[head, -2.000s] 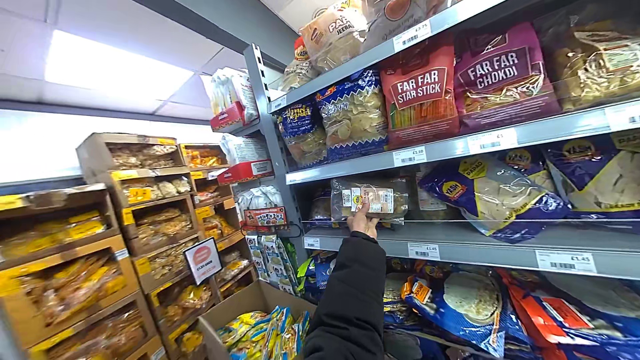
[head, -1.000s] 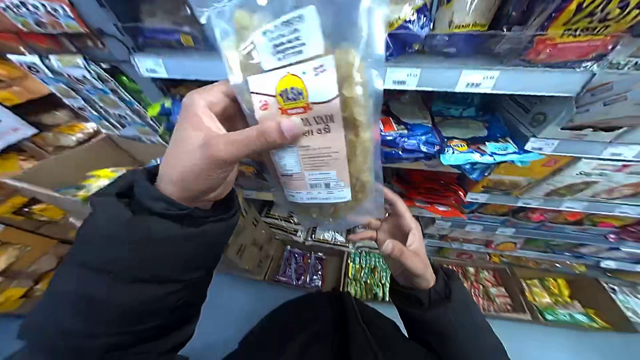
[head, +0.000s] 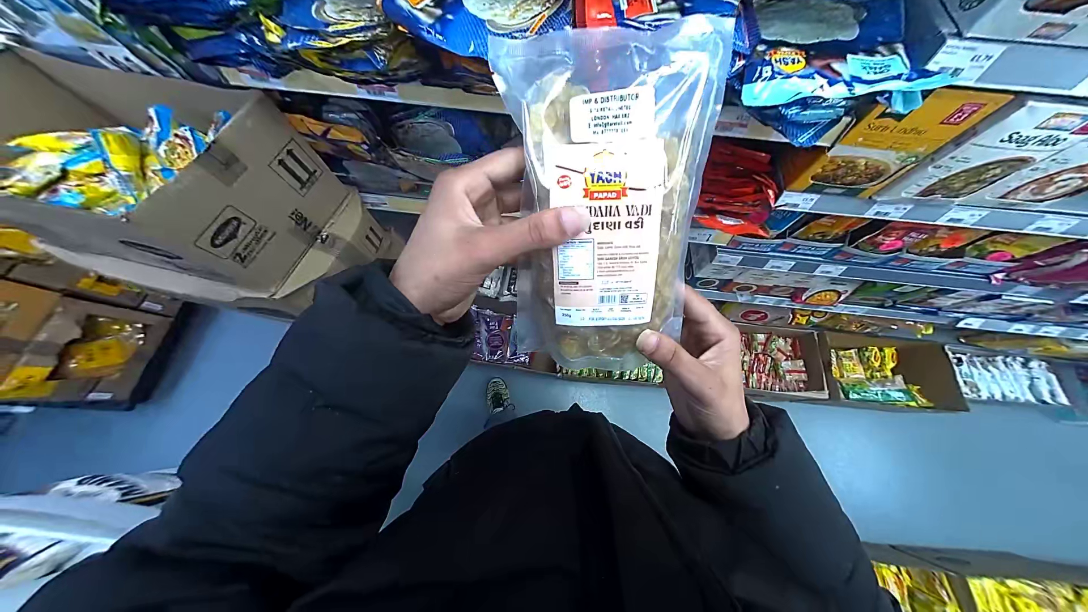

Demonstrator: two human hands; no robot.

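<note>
A clear plastic pouch of pale, lumpy dried food [head: 608,255] is held upright before my chest, its printed paper labels facing me. My left hand [head: 493,229] grips its left side, thumb across the front label and fingers behind. At the lower right corner, my right hand [head: 701,365] pinches the pouch, thumb in front and the other fingers mostly hidden behind it. Both arms are in black padded sleeves.
Shelves of blue food packets [head: 374,25] lie beyond the pouch, with boxed foods [head: 909,161] at right. A cardboard box [head: 246,195] of small packets stands at left. Low boxes of sachets [head: 892,370] line the shelf base. A shoe [head: 498,395] shows on the blue floor.
Two seconds ago one hand was at the pouch on the shelf; it is now off the shelf. Since one second ago my right hand has closed on its lower corner. The view has tilted down strongly.
</note>
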